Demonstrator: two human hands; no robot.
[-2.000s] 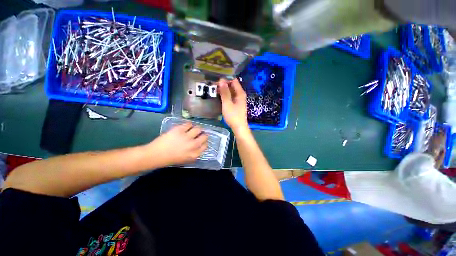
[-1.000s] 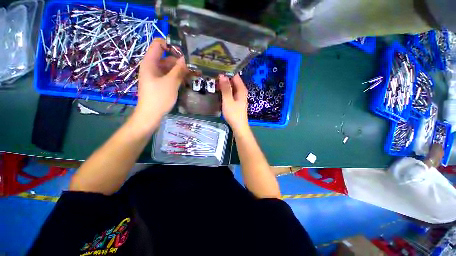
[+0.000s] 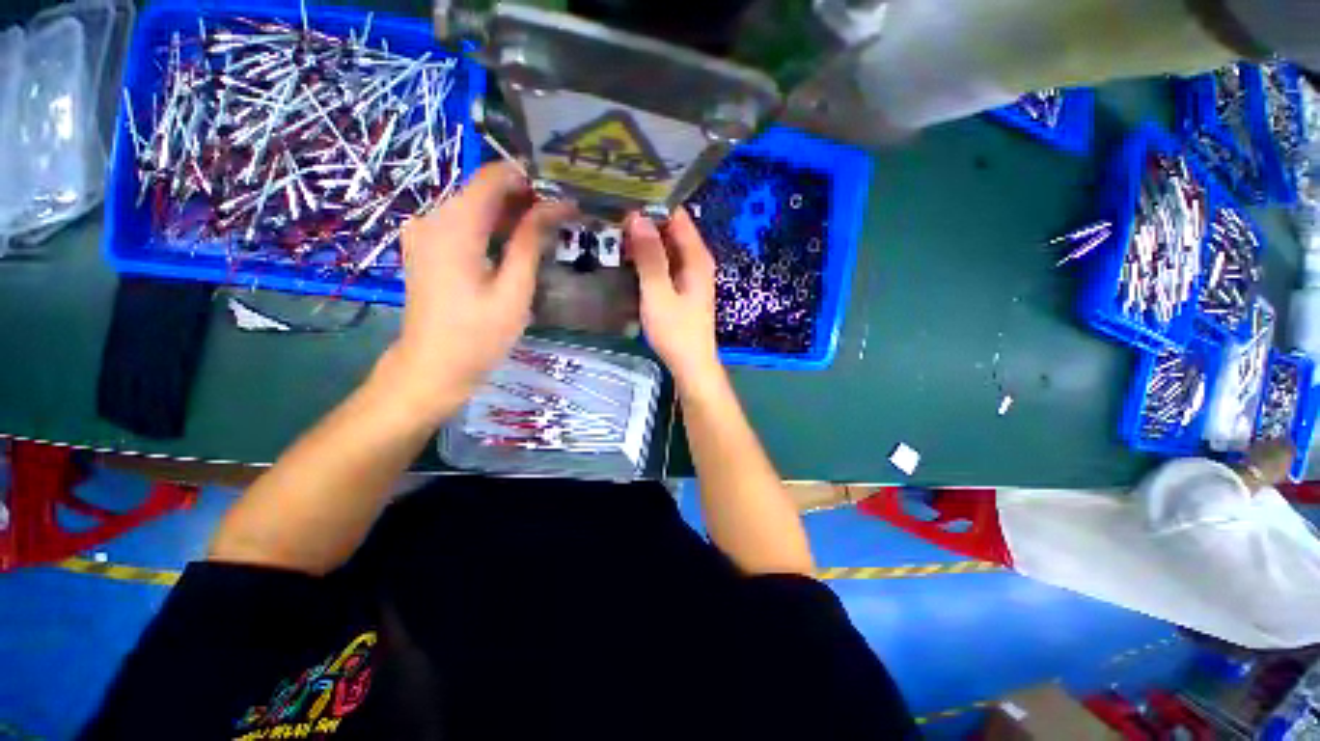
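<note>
The press fixture (image 3: 588, 246), with two white squares, sits under the clear guard (image 3: 615, 151) with its yellow triangle. My left hand (image 3: 471, 268) is at the fixture's left side, slightly blurred, with its fingers bent around a thin silvery pin (image 3: 507, 154) at the fingertips. My right hand (image 3: 673, 282) is at the fixture's right side, fingertips close together under the guard's lower edge; whether they hold a small part cannot be told. A clear parts box (image 3: 637, 420) with a row of silver and red-brown pins lies below the fixture, partly behind my left wrist.
A blue pin bin (image 3: 297, 281) stands left, a blue ring bin (image 3: 837, 261) right of the press. Clear boxes (image 3: 51, 130) are stacked far left. A dark flat object (image 3: 151, 359) lies below the pin bin. More blue bins (image 3: 1139, 327) and another person's white sleeve (image 3: 1158, 557) are far right.
My left hand went from the clear box up to the fixture's left side, then shifted slightly lower and closer to the fixture. My right hand has stayed at the fixture's right side.
</note>
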